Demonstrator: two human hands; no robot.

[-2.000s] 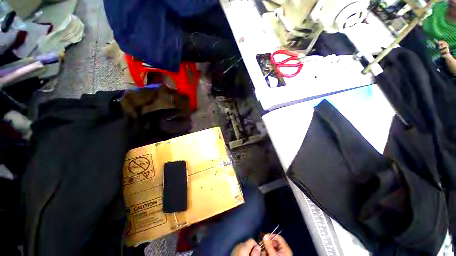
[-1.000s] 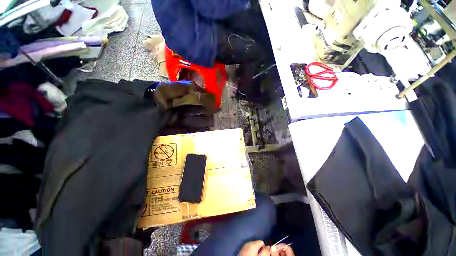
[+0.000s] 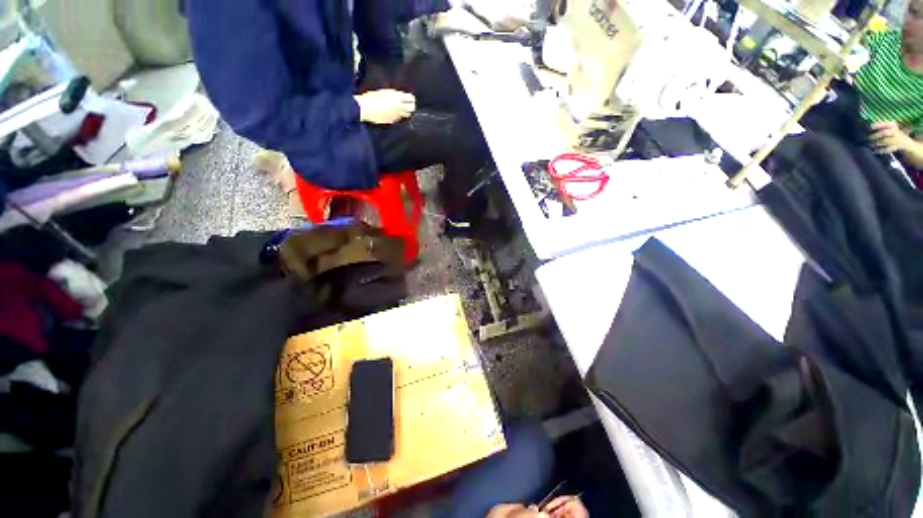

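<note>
My left hand (image 3: 513,511) and my right hand (image 3: 567,507) are close together at the bottom edge, mostly cut off. A thin, small metal tool (image 3: 552,495) shows at the fingers between them; which hand holds it is not clear. A black garment (image 3: 698,374) lies spread and bunched on the white table (image 3: 579,293) to the right of my hands, not touched by them. A black mobile phone (image 3: 371,410) lies on a taped cardboard box (image 3: 435,354) to the left.
Dark garments (image 3: 192,354) are heaped left of the box. A person in dark blue (image 3: 273,91) sits on a red stool (image 3: 390,207) ahead. Red-handled scissors (image 3: 579,176) lie on the neighbouring table near a sewing machine (image 3: 602,51). A person in green stripes (image 3: 896,81) is at far right.
The view has shifted, so more of the person in blue and their hand show. My hands sit lower and are more cut off by the bottom edge.
</note>
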